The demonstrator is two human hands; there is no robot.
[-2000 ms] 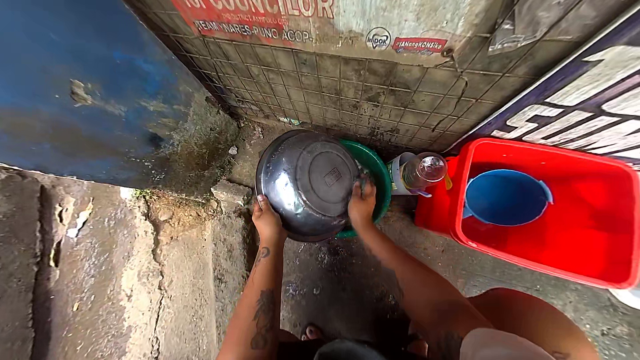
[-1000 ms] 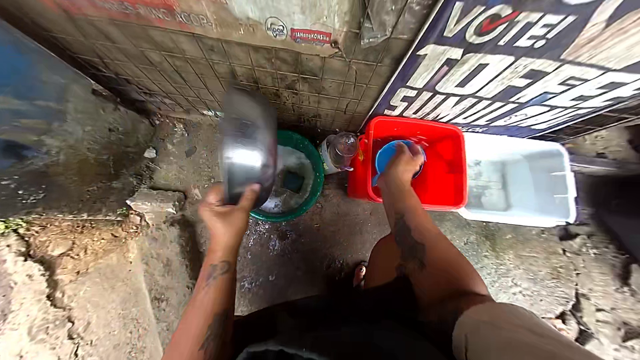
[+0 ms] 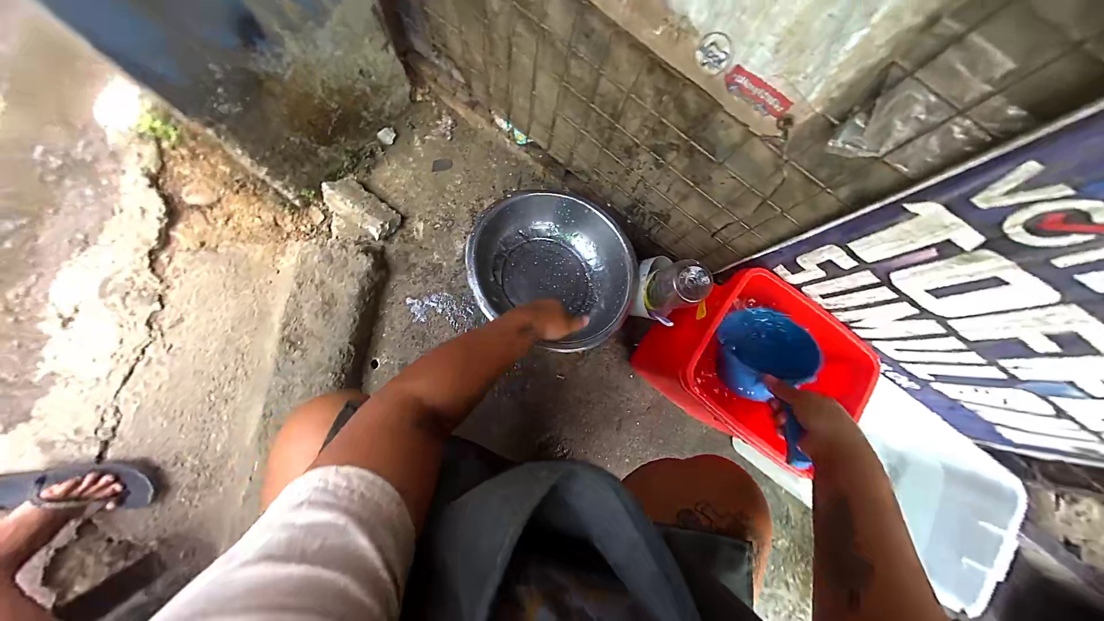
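A wide dark metal-looking basin (image 3: 552, 250), wet inside, stands upright on the concrete ground near the tiled wall. My left hand (image 3: 552, 321) is over its near rim; blur hides whether the fingers grip it. To the right, my right hand (image 3: 802, 410) holds a blue plastic dipper (image 3: 763, 349) by its handle. The dipper is inside a red plastic bin (image 3: 849, 366), with liquid in its bowl. The green basin seen earlier does not show; the dark basin covers that spot.
Between basin and bin stand a clear bottle (image 3: 681, 285) and a white container (image 3: 647, 285). A translucent white bin (image 3: 940, 492) is right of the red one. A broken concrete block (image 3: 360, 210) lies left, near a raised ledge (image 3: 319, 310). At far left is another person's sandalled foot (image 3: 82, 489).
The dark basin, tilted up in my left hand a second ago beside the green basin, now stands upright. Two seconds ago both hands held it; since then my right hand has taken the blue dipper.
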